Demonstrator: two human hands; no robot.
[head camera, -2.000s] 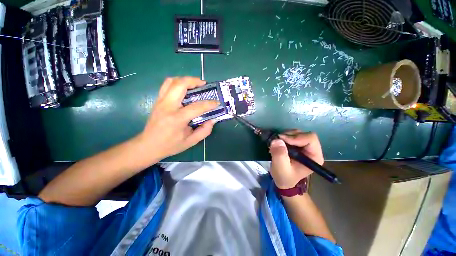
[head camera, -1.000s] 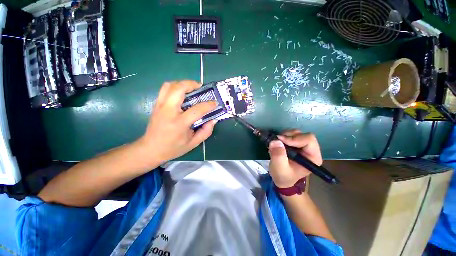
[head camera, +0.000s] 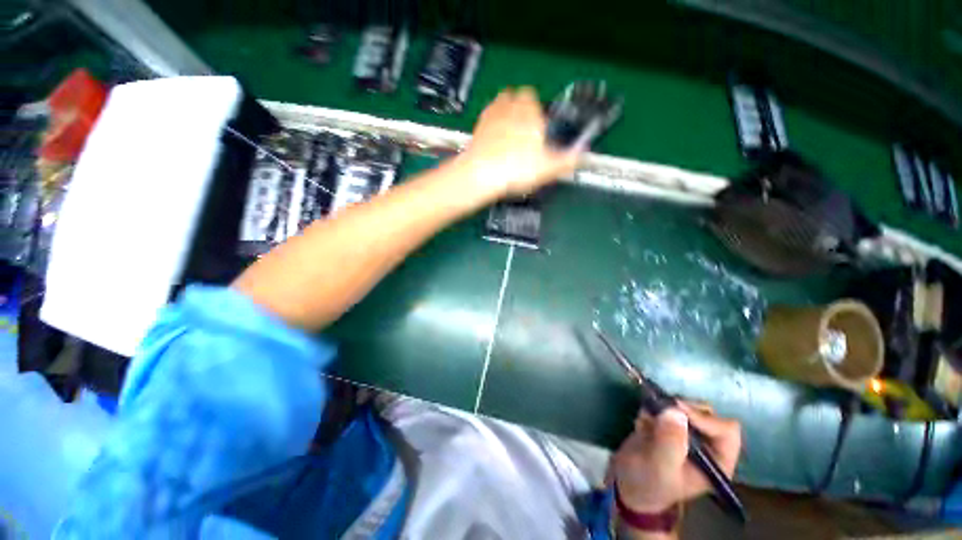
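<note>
My left hand is stretched forward to the pale rail at the back of the bench. It holds a phone board assembly, blurred, over the edge of the green belt. My right hand holds the soldering iron low over the front of the bench, its metal tip pointing up and left, touching nothing. A black battery lies on the bench below my left forearm, partly hidden at its top.
Stacked board assemblies and a white box lid are at the left. Several units lie on the green belt. Small white slivers, a round fan and a cardboard tube are at the right.
My left hand has lifted the board assembly off the bench and moved it forward to the rail. The soldering iron tip has left the board. The view has shifted, showing more belt.
</note>
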